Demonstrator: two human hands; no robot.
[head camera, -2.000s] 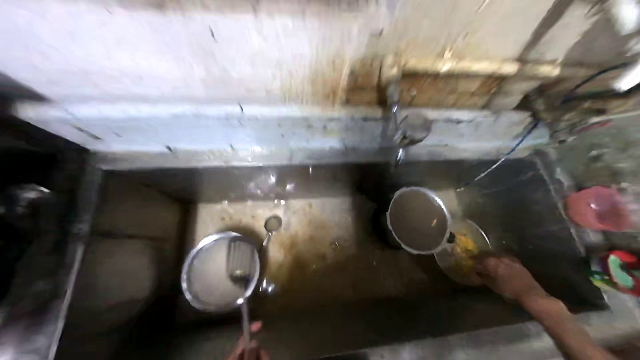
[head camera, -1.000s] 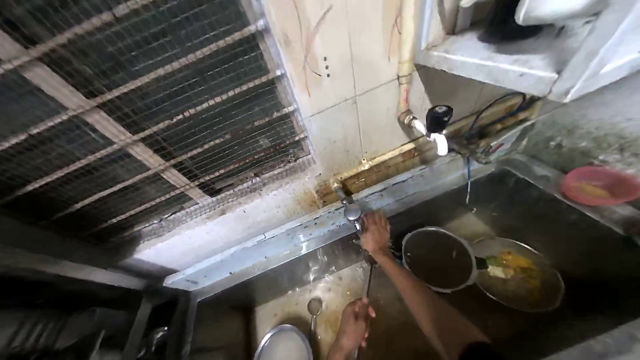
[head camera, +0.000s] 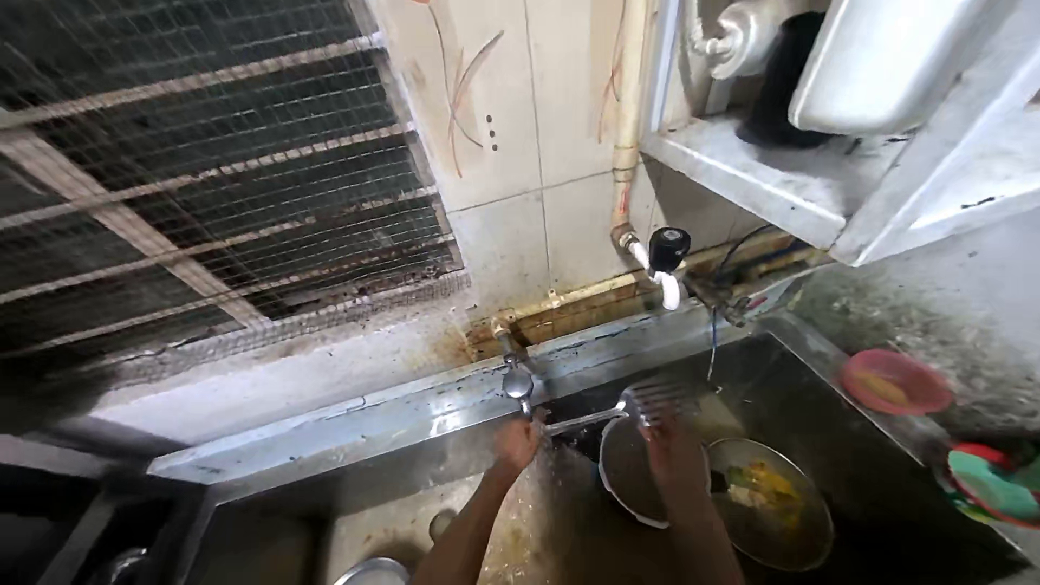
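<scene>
My left hand (head camera: 517, 443) grips the handle end of a metal slotted spatula (head camera: 583, 421), just below the metal tap (head camera: 517, 383). The spatula lies nearly level, its slotted head to the right. My right hand (head camera: 666, 447) is at that head, blurred; whether its fingers close on it I cannot tell. Under my right forearm is a round metal pot (head camera: 619, 479), partly hidden. Right of it, a round pan (head camera: 800, 528) holds yellow and green food scraps. A ladle (head camera: 441, 524) lies on the sink floor beside my left forearm, and a metal bowl's rim (head camera: 374, 571) shows at the bottom edge.
The sink's back ledge (head camera: 325, 455) runs under a meshed window (head camera: 244, 179). A white spout with a black knob (head camera: 668, 250) projects from the wall, below a white shelf (head camera: 756, 175). A pink bowl (head camera: 894, 382) and a green and red item (head camera: 987, 483) sit at the right.
My right hand has moved from the tap to the spatula's head, over the pot. The spatula has turned from upright to nearly level. My left hand is now close under the tap.
</scene>
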